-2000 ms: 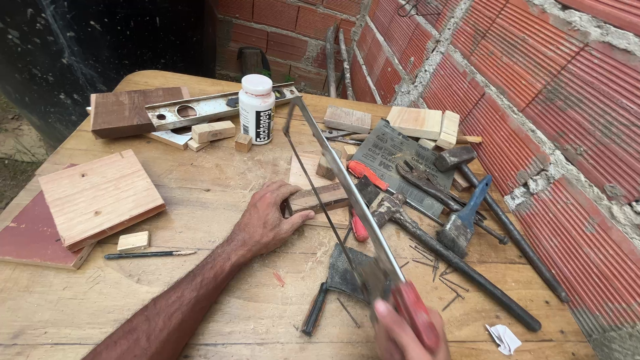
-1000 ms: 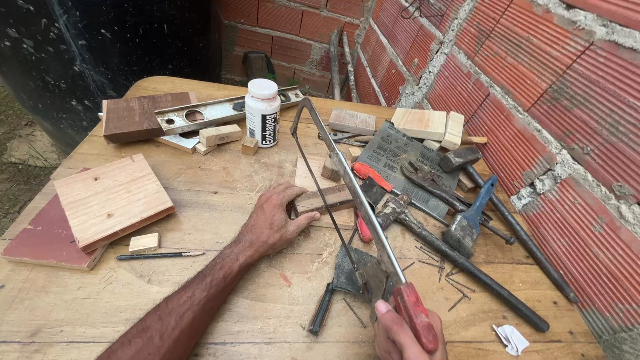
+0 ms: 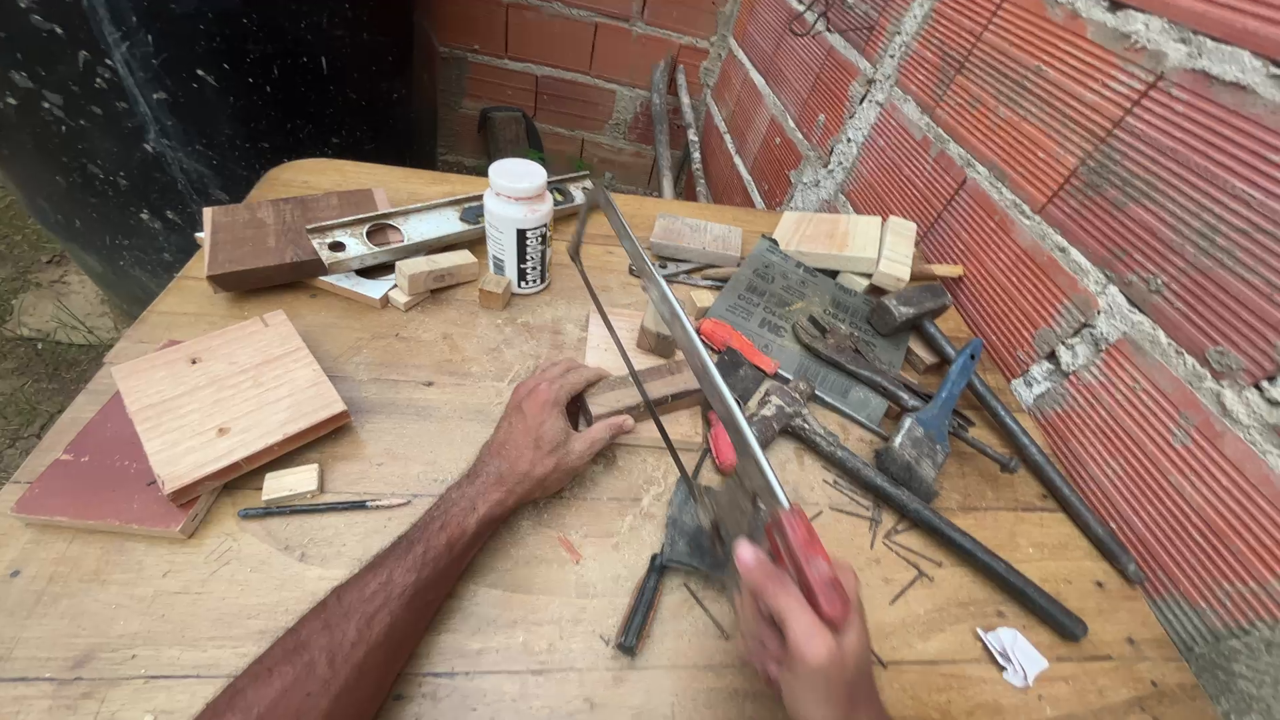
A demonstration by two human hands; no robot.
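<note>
My left hand (image 3: 550,430) grips the left end of a small wood block (image 3: 640,392) on the wooden table. The red handle of a hacksaw (image 3: 700,365) is in my right hand (image 3: 800,620), which is slightly blurred. The saw's thin blade crosses the block just right of my left fingers, and its frame slants up and away. Whether the blade has cut into the wood cannot be told. Under and beside the saw lie a putty knife (image 3: 640,605), a red-handled tool (image 3: 738,345) and a hammer (image 3: 930,520).
Right of the saw are sandpaper (image 3: 775,300), pliers (image 3: 860,362), a paintbrush (image 3: 930,420), a second hammer (image 3: 1030,450) and nails (image 3: 910,555). A white bottle (image 3: 518,235), a metal level (image 3: 420,225) and wood offcuts stand behind. Boards (image 3: 230,400) and a pencil (image 3: 320,508) lie left. A brick wall (image 3: 1130,220) borders the right.
Both hands keep their holds on the block and the hacksaw. The saw still crosses the block; any net shift is too small to tell.
</note>
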